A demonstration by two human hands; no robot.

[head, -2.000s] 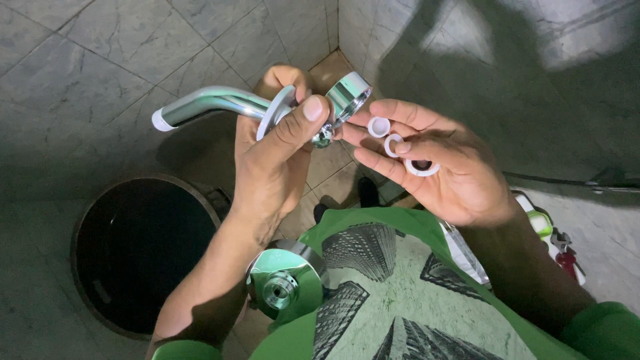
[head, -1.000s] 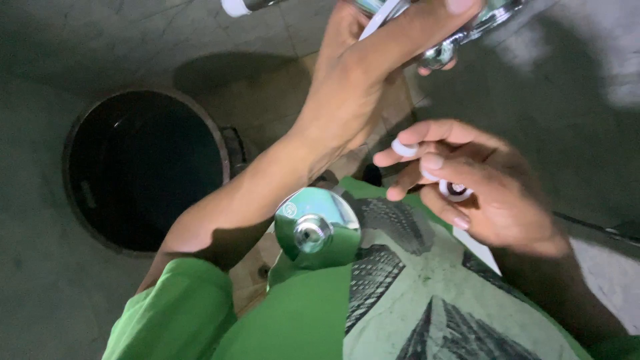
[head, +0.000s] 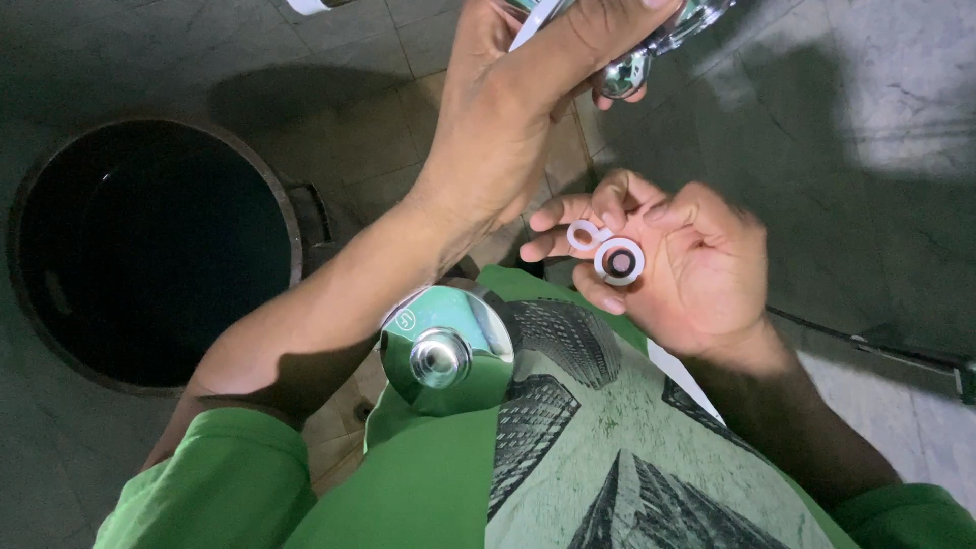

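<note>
My left hand (head: pixel 518 114) grips a chrome shower arm assembly at the top edge, with a round flange (head: pixel 537 23) and a rounded chrome fitting (head: pixel 625 75) showing past the thumb. Its white-ended tube tip (head: pixel 308 6) pokes in at the upper left; the rest is cut off or behind the hand. Lower right, my right hand (head: pixel 656 252) is palm up with curled fingers, holding a white ring with a dark inner ring (head: pixel 619 261) and a smaller white ring (head: pixel 583 235). A round chrome shower head (head: pixel 448 349) rests against the green shirt, its threaded connector facing up.
A large dark round tub (head: pixel 152 252) holding what looks like water stands at the left, its handle (head: pixel 316 213) towards the middle. Tiled walls surround a tan tiled floor (head: pixel 381 145). A thin dark hose or cable (head: pixel 862 339) runs along the right.
My left hand has carried the chrome assembly up, away from my right hand, partly out of view. My right hand has curled its fingers around the white rings. The view has shifted.
</note>
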